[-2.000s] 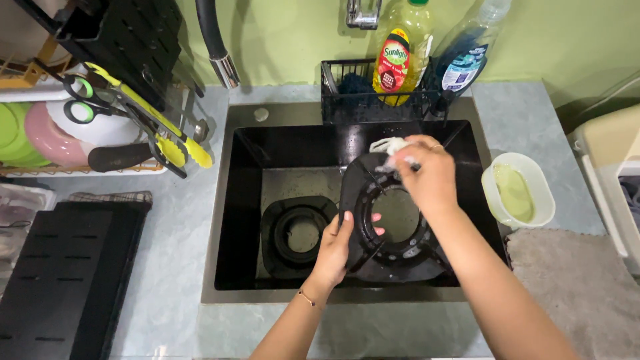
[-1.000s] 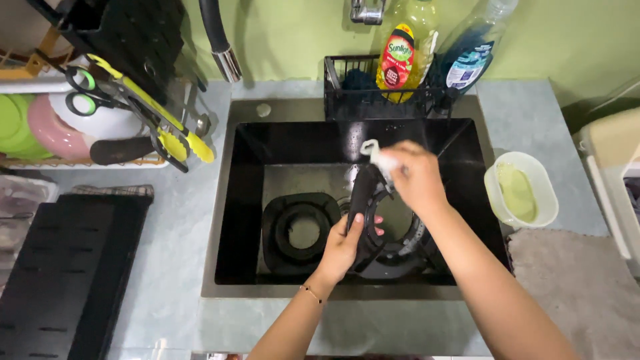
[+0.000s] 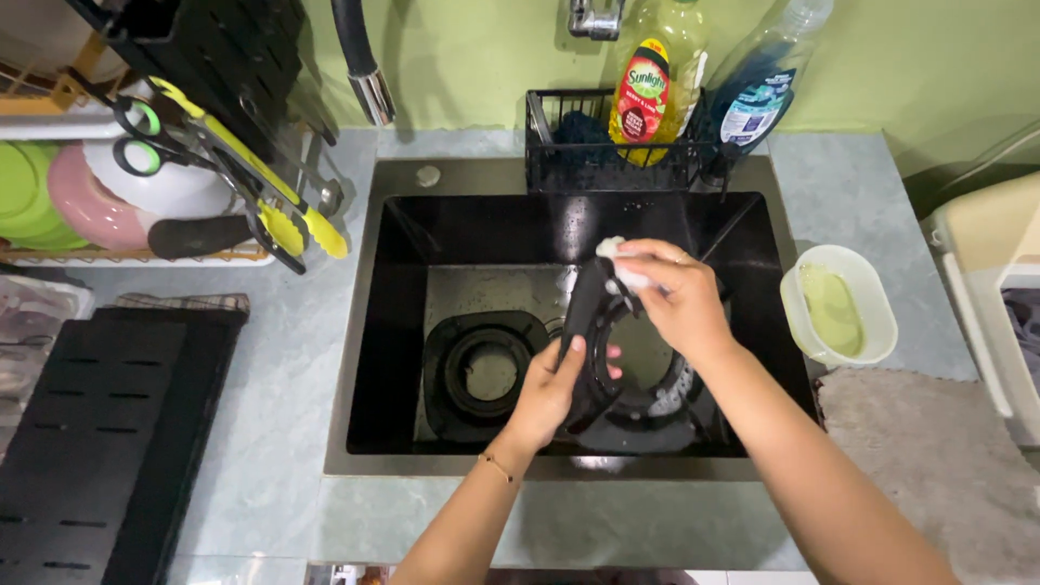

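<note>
Above the black sink (image 3: 398, 244), my left hand (image 3: 552, 386) grips the left edge of a black ring-shaped stove part (image 3: 587, 305), thumb in front and fingertips showing through its round opening. The part is tilted, with suds on its lower right ring. My right hand (image 3: 678, 296) pinches a white, soapy scrubber or cloth (image 3: 621, 264) against the part's upper edge. A second black ring-shaped part (image 3: 443, 357) lies on the sink floor at the left.
Behind the sink are a black wire caddy (image 3: 561, 171), a yellow Sunlight bottle (image 3: 650, 97), a blue bottle (image 3: 751, 97) and a faucet spout (image 3: 361, 73). A plastic tub (image 3: 881, 317) and grey cloth (image 3: 934, 463) lie right; a dish rack (image 3: 203, 258) stands left.
The held part has turned from facing the camera to a steeper tilt. My right hand has shifted along its upper edge with the white scrubber or cloth. My left hand keeps its hold.
</note>
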